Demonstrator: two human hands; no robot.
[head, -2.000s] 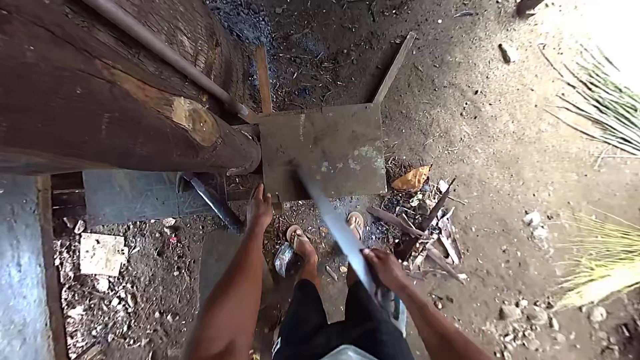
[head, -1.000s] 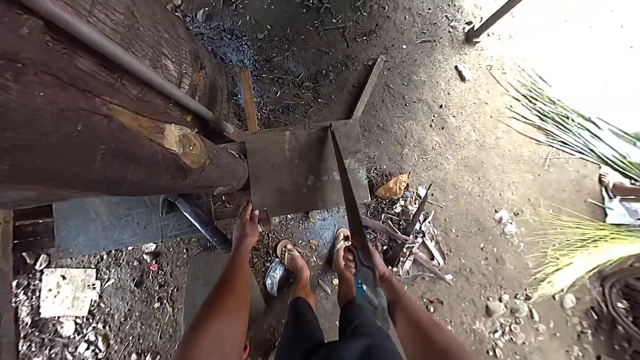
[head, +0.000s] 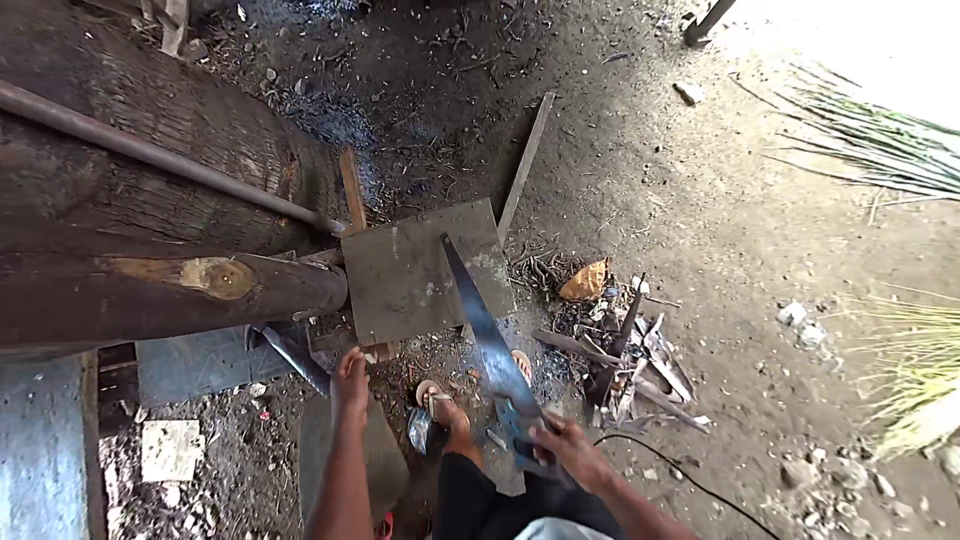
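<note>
My right hand (head: 574, 450) is closed around the handle of a hand saw (head: 480, 322). The saw's blade slants up and to the left, its tip over a grey board (head: 405, 277) with pale stains. My left hand (head: 352, 375) is just below the board's lower left corner, fingers curled, near a small piece of wood at the board's edge; whether it holds that piece is unclear. A second grey board (head: 349, 457) lies lower down, partly behind my left forearm.
A thick dark log (head: 172, 292) and a metal pipe (head: 165, 161) are on the left, beside a large trunk. A tool with a dark blade (head: 292, 356) lies below the log. Wood scraps (head: 637, 367) lie right of my feet; palm fronds (head: 877, 142) are farther right.
The saw's handle end has moved away from my body, and more of the handle shows. My left hand's fingers are more curled and sit just below the board's corner.
</note>
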